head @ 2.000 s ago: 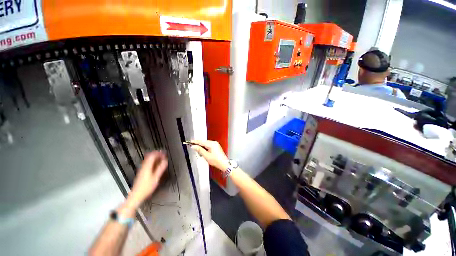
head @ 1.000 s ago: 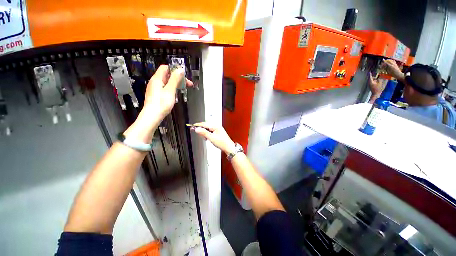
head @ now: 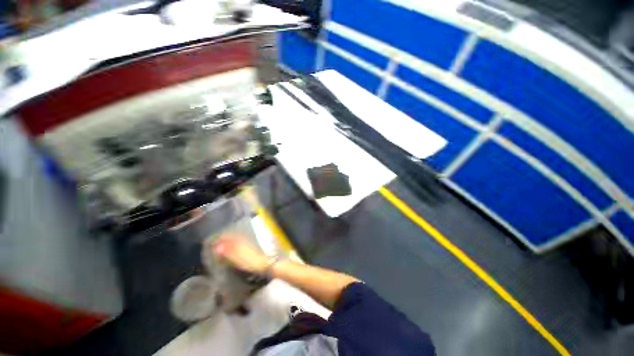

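My right hand (head: 240,254) is blurred at the lower middle, in front of the dark red machine (head: 153,80). Its fingers look curled, but I cannot tell whether they hold anything. My left hand is not in view. Two black rollers (head: 222,175) sit low at the machine's front. A bundle of black straps (head: 354,125) lies lengthwise on the white table (head: 295,135) beyond the machine. A dark brown cloth (head: 329,181) lies flat near that table's close end.
A white pot (head: 194,299) stands below my right hand, to its left. A blue panelled partition (head: 445,76) runs along the right. A yellow line (head: 473,268) crosses the grey floor. A white top (head: 62,52) covers the machine.
The view has swung right and down, from the hanging clips to the machine and table. My left hand has gone out of the picture. My right hand has left the hanging strap.
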